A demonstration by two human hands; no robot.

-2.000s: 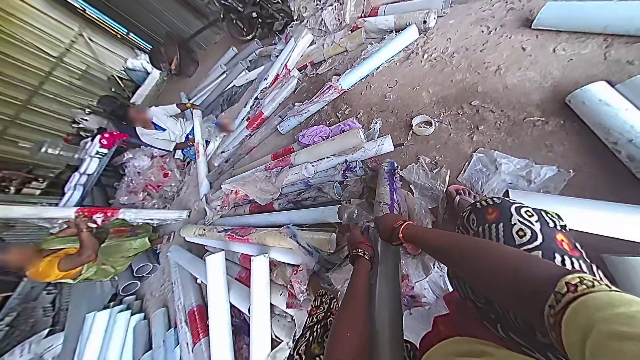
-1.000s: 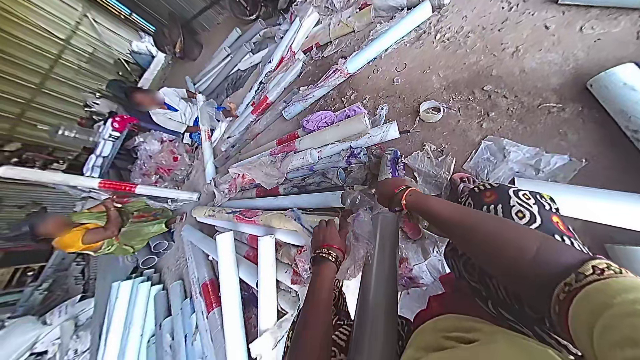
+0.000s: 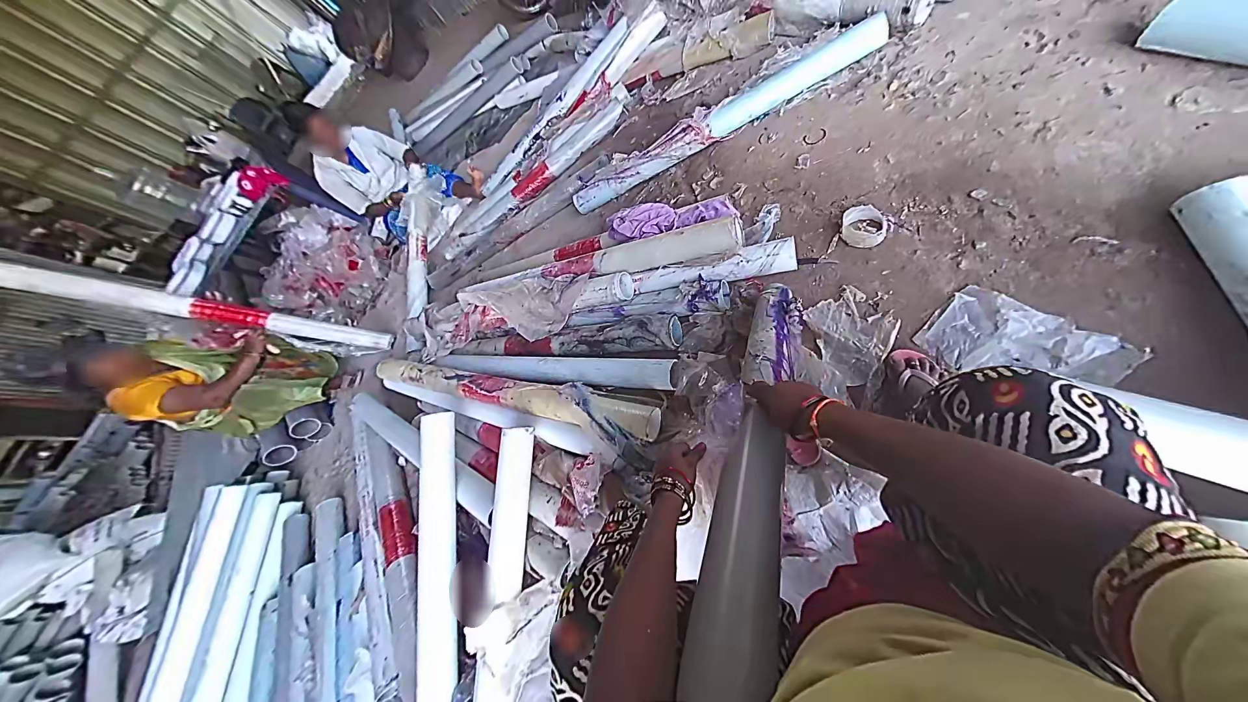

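Observation:
A grey plastic pipe runs up from the lower middle, between my forearms. Clear film with purple strands wraps its far end. My right hand, with an orange band at the wrist, is closed around the pipe just below this wrapping. Left of the pipe, my left hand has its fingers curled beside crumpled clear film; whether it grips the film cannot be told. A cream pipe with torn wrapping ends close to that hand.
Many wrapped pipes, some with red bands, lie to the left. A tape roll and a plastic sheet lie on the dirt floor. Two people sit at the left, one holding a long white pipe. Short white pipes fill the lower left.
My left hand moved left, away from the grey pipe, then came back nearer to it. The long white pipe held by the person at the left has tilted.

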